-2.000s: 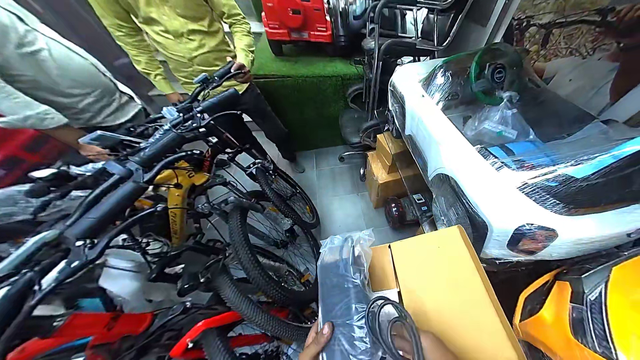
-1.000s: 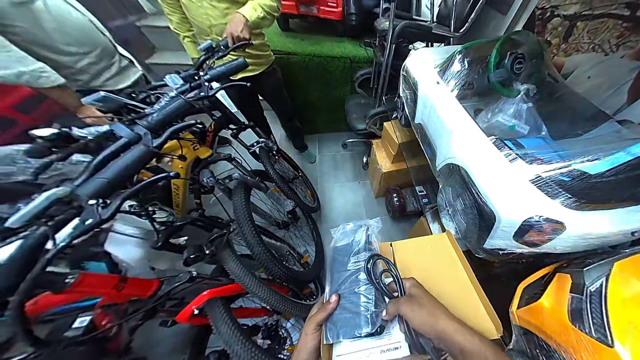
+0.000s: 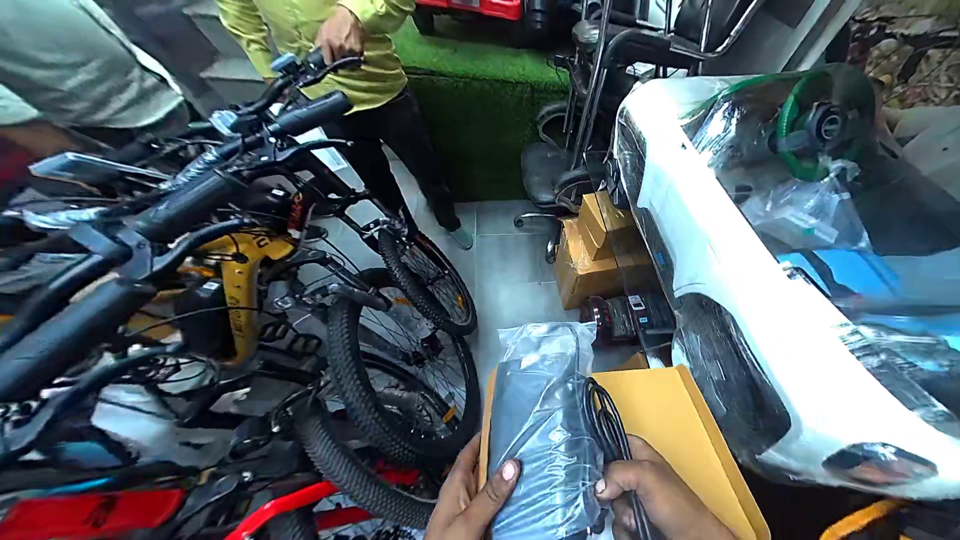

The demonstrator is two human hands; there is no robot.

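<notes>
A dark, flat block in clear plastic wrap [image 3: 544, 442] lies over a yellow cardboard box [image 3: 686, 435] at the bottom centre. My left hand [image 3: 476, 491] grips the left side of the wrapped block and the box edge, its thumb on the plastic. Along the block's right side runs a coiled black cable [image 3: 609, 420], pinched between the thumb and fingers of my right hand [image 3: 656, 487]. The lower ends of the block and cable run out of view.
Parked bicycles [image 3: 405, 360] crowd the left. A plastic-wrapped white ride-on toy car [image 3: 720, 225] stands on the right. Cardboard boxes [image 3: 600, 262] sit on the tiled floor ahead. Behind the bicycles, a person in a yellow-green shirt [image 3: 375, 45] rests a hand on a handlebar; another person stands at upper left.
My right hand has closed around the cable beside the wrapped block. My left thumb has moved onto the plastic. Printed paper seen below the block one second ago is out of sight.
</notes>
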